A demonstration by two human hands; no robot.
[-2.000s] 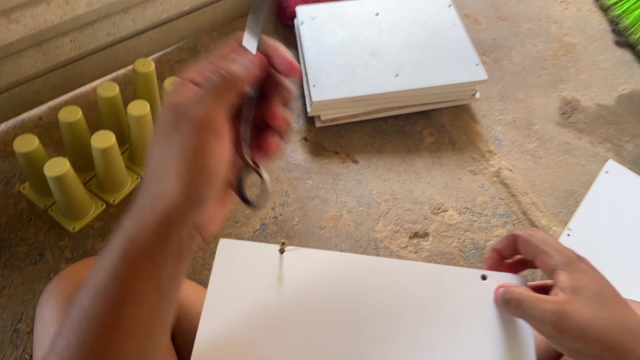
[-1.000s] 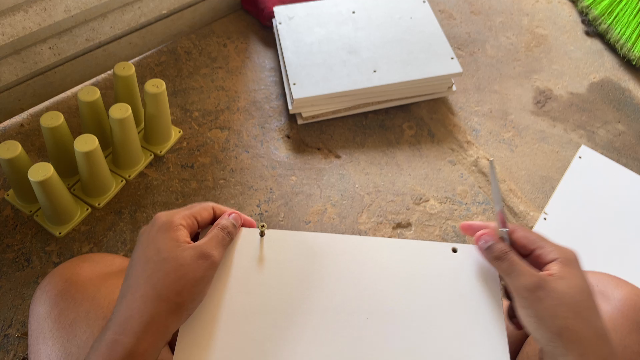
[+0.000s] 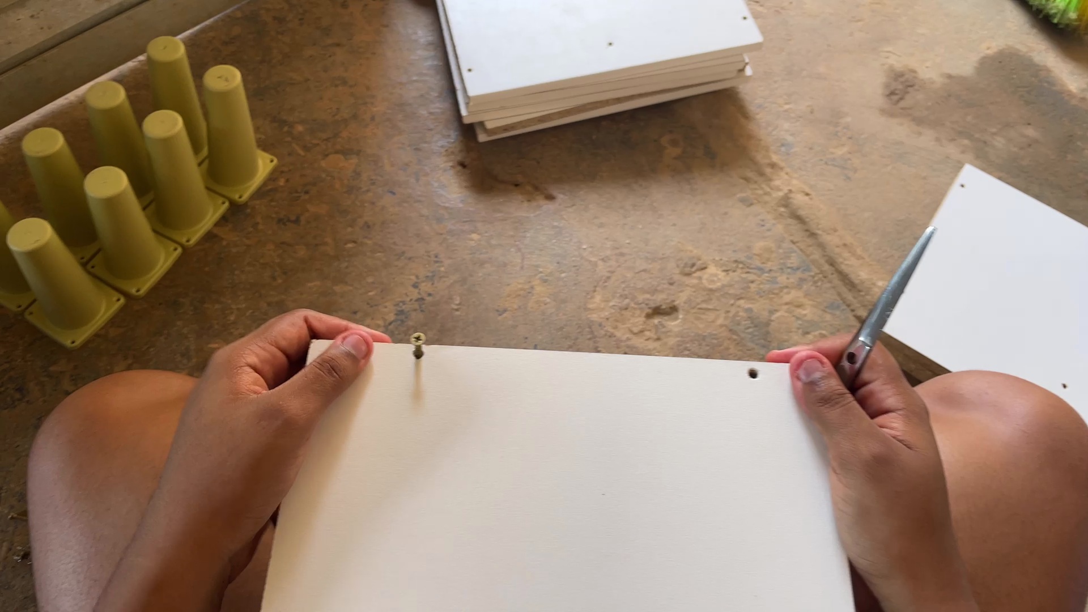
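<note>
A white board [image 3: 561,484] lies across my lap, gripped at both far corners. My left hand [image 3: 289,382] pinches its far left corner, thumb on top. Just right of that thumb, a cross-head screw [image 3: 417,345] stands upright in the board near the far edge. Near the far right corner is a small drilled hole [image 3: 753,373] with no screw in it. My right hand [image 3: 858,425] holds that corner with the thumb and also holds a pair of scissors [image 3: 888,302], blades together and pointing up and away. The scissors' handles are hidden in the palm.
Several yellow-green plastic tapered legs [image 3: 178,178] with square flanges stand at the left on the worn floor [image 3: 527,255]. A stack of white boards [image 3: 603,51] lies ahead. Another white board [image 3: 1003,289] is at the right, and green bristles [image 3: 1062,10] show at the top right.
Two seconds ago the scissors were in my raised left hand; one second ago they were in my right. My left hand has come down to the board's corner. The screw still stands in the board.
</note>
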